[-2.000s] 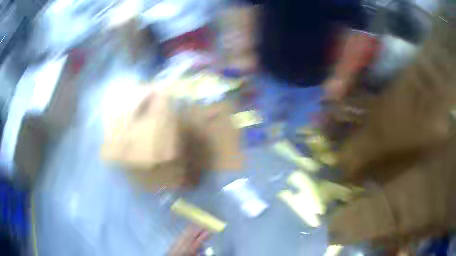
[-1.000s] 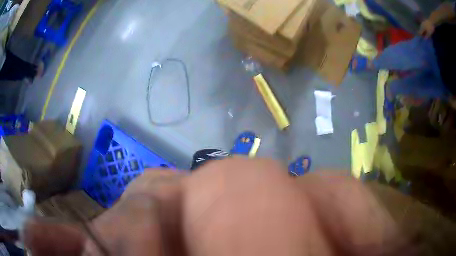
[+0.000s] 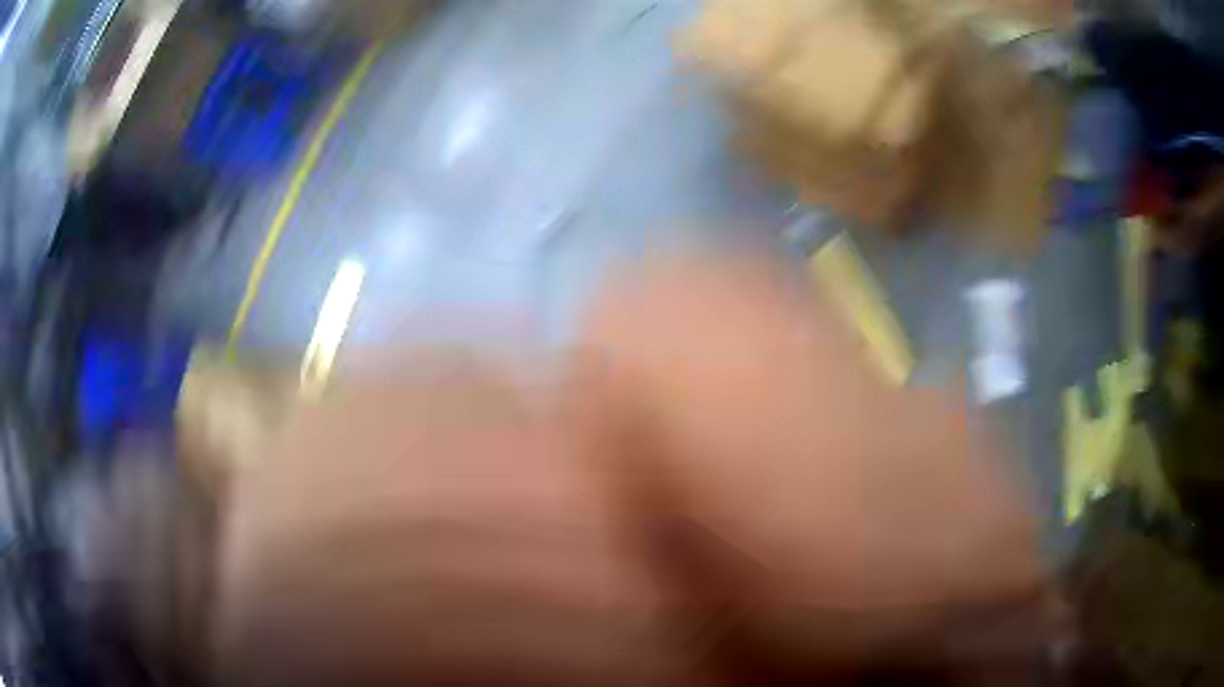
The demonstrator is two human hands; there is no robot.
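Large, strongly blurred fingers fill the lower middle, very close to the camera. I cannot tell whether they are my left hand, my right hand or both, or whether they hold anything. Beyond them, a stack of brown cartons (image 3: 839, 94) stands on the grey-blue floor (image 3: 470, 201) at the upper right. A brown panel (image 3: 1000, 168) leans or lies at its right side. A pale yellow strip (image 3: 866, 309) lies below the stack. A white paper sheet (image 3: 996, 340) lies to its right.
Yellow paper strips (image 3: 1103, 443) lie at the right, beside dark brown cardboard (image 3: 1154, 604). A pale strip (image 3: 333, 322) and a yellow floor line (image 3: 286, 208) are at the left. A blue plastic object (image 3: 248, 101) is at the upper left. Part of a person (image 3: 1181, 81) shows at the upper right.
The view has shifted, so the carton stack and papers appear further right. The fingers now cover more of the picture, hiding the blue crate and thin loop. The picture is blurrier.
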